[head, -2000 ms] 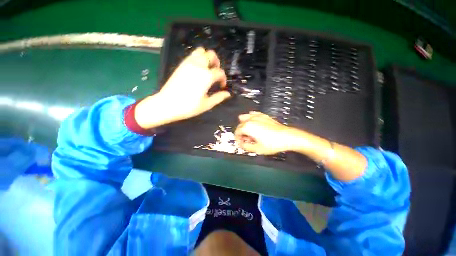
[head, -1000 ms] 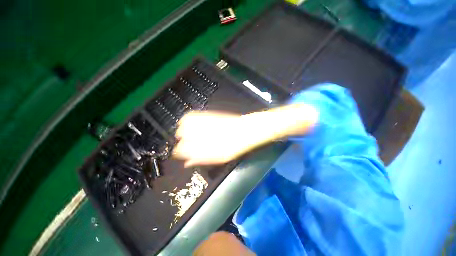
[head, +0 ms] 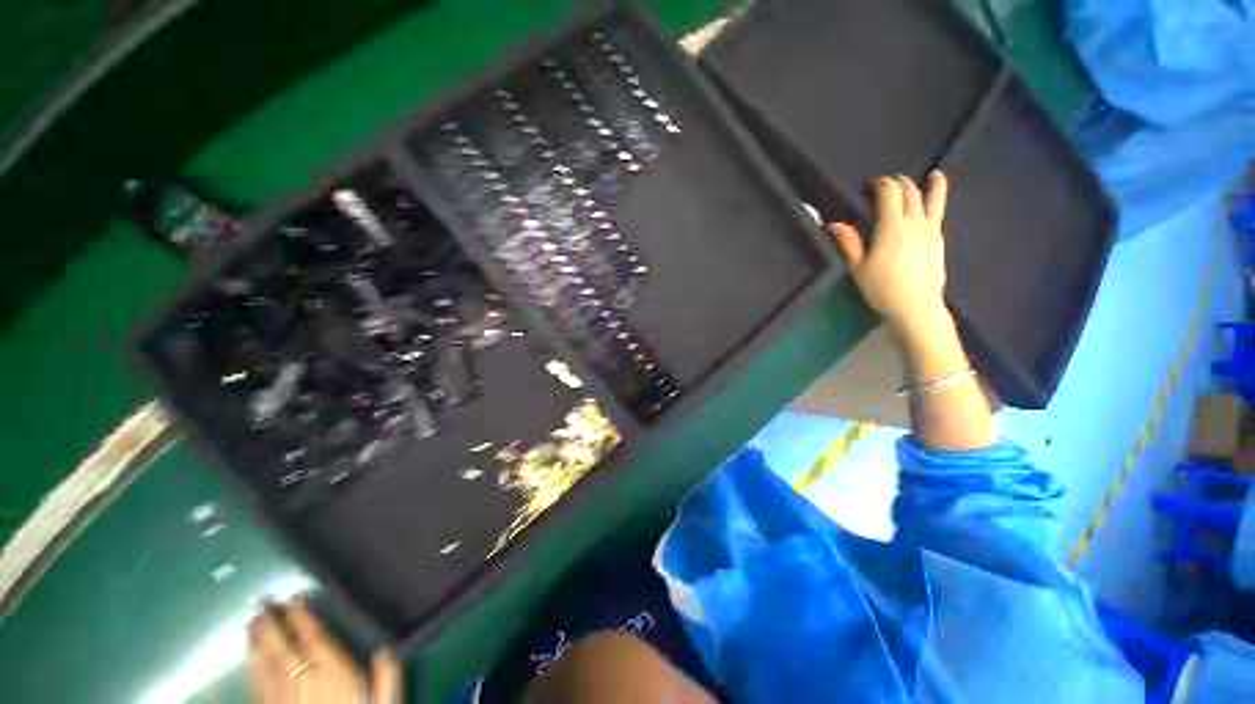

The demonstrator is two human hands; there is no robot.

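Note:
The divided black tray (head: 750, 261) lies tilted in view on the green bench. Black plastic housings (head: 330, 330) lie jumbled in its left compartment, with a heap of gold metal pins (head: 558, 461) near the near edge. Assembled pieces (head: 551, 206) lie in columns in the right compartment. My right hand (head: 902, 248) is on the near edge of the empty tray (head: 1039, 248), fingers spread over its inside, holding nothing visible. My left hand (head: 317, 660) is at the bottom left beside the working tray's corner, cut off by the picture's edge; a thin gold-coloured line shows on it.
A dark object (head: 179, 220) lies on the green surface beyond the tray. Small pale pieces (head: 207, 520) lie left of the tray. A person's blue sleeve (head: 1156, 83) shows at top right. Blue floor with yellow lines (head: 1115, 481) lies at the right.
The view has turned toward the right. My right hand has moved from over the working tray to the empty tray. My left hand, out of view a second ago, shows at the bottom left.

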